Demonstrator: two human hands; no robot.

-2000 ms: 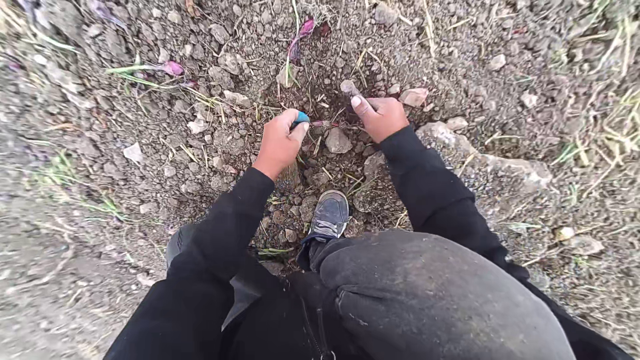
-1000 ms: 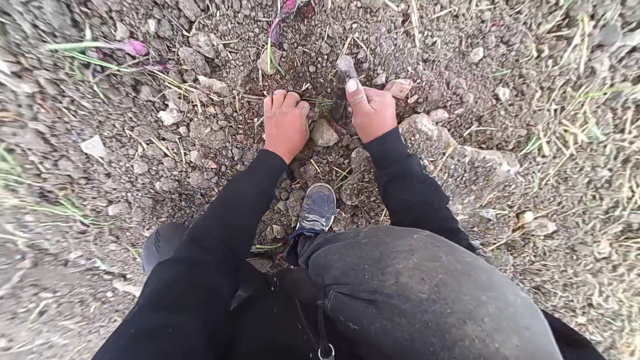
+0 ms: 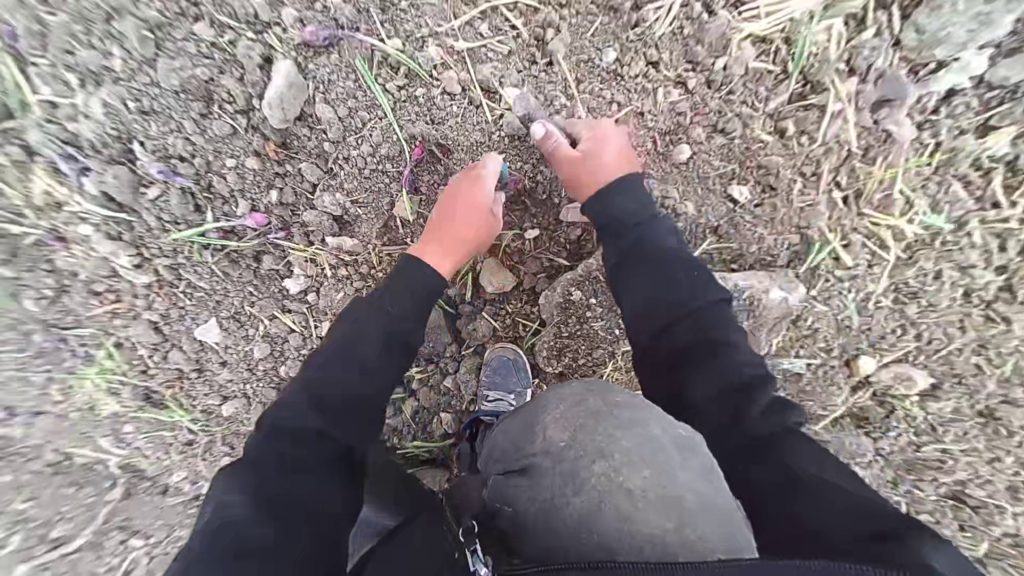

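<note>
My left hand (image 3: 468, 210) is low over the loose soil, fingers curled round a small teal item (image 3: 503, 175), mostly hidden. A bit of purple shows just beyond those fingertips. To the right, my right hand (image 3: 592, 154) grips a greyish elongated object (image 3: 530, 109), with the thumb on top; whether it is a tool handle or a stone I cannot tell. Left of my left hand lies a slender plant with green leaves and a purple base (image 3: 414, 160). Similar plants with purple bulb-like ends lie farther left (image 3: 256, 219) and near the top (image 3: 320, 35).
Below my hands a brown stone (image 3: 497, 276) sits in the dug soil, with a larger rock (image 3: 582, 320) to its right. My shoe (image 3: 505, 376) stands just below. A pale stone (image 3: 285, 93) lies at upper left; dry straw is scattered at right.
Both hands have moved farther from my body, past the brown stone. The teal item in my left hand, hidden one second ago, shows again. My right hand still holds the greyish object. The view has shifted.
</note>
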